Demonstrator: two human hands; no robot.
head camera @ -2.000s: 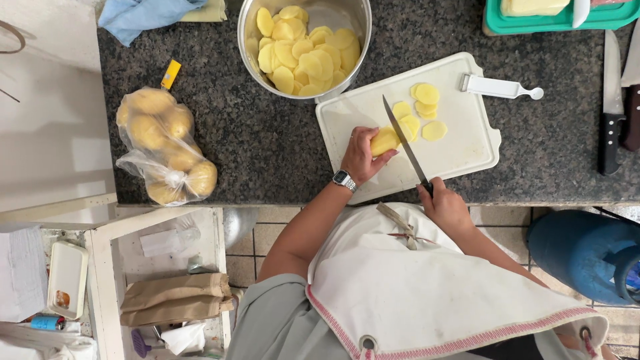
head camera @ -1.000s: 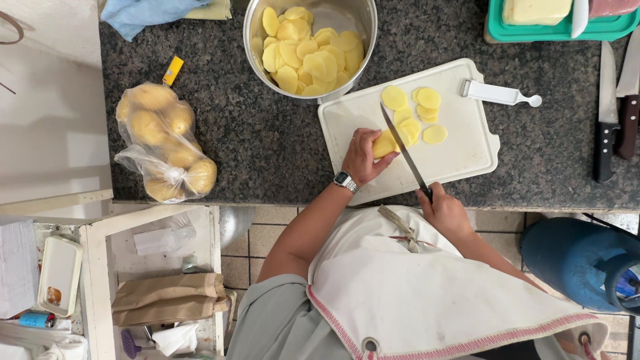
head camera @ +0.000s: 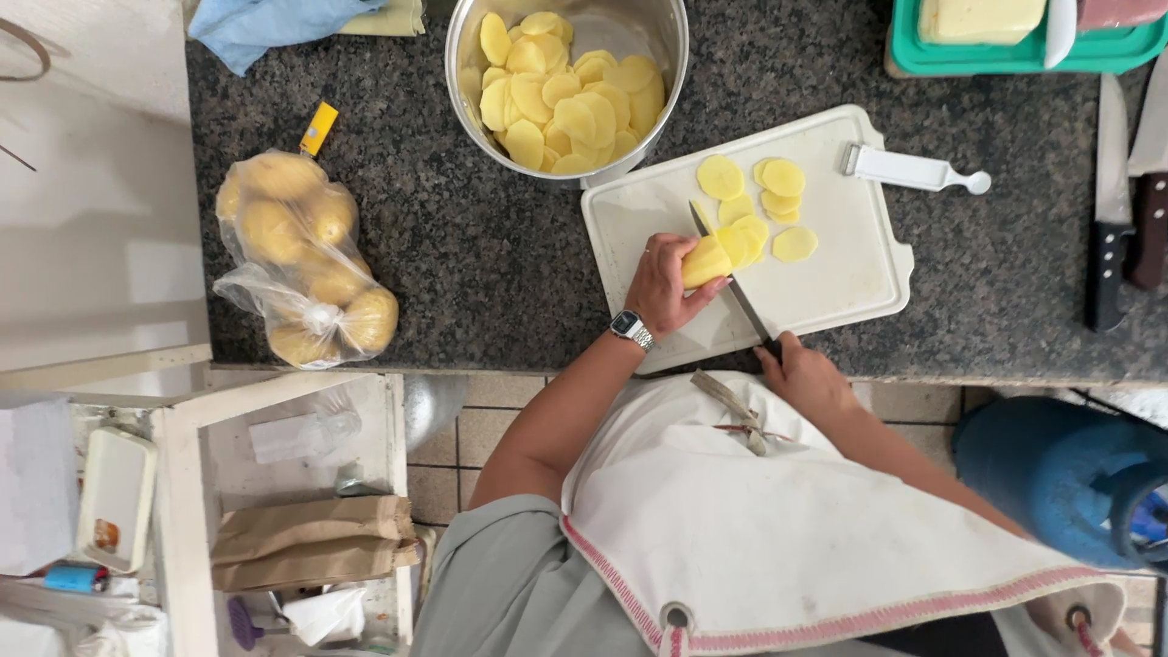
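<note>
My left hand (head camera: 668, 285), a watch on its wrist, holds a peeled potato (head camera: 706, 264) on the white cutting board (head camera: 839, 283). In my right hand (head camera: 807, 372) is the handle of a kitchen knife (head camera: 750, 310), its blade slanting across the potato at the sliced end. Potato slices (head camera: 781, 187) lie loose on the board, and some overlap against the blade. A white peeler (head camera: 915, 170) rests over the board's right edge. Behind the board stands a metal pot (head camera: 678, 82) holding many potato slices (head camera: 575, 105).
A tied plastic bag of potatoes (head camera: 274, 228) and a yellow object (head camera: 318, 129) lie at the left. Knives (head camera: 1111, 210) lie at the right, below a green lid or tray (head camera: 981, 61) with yellow and pink blocks. An open drawer (head camera: 394, 438) and a blue gas cylinder (head camera: 1031, 474) are below the counter.
More slices lie beside the knife blade, and the potato in my left hand is shorter. The hands stay in nearly the same place on the board.
</note>
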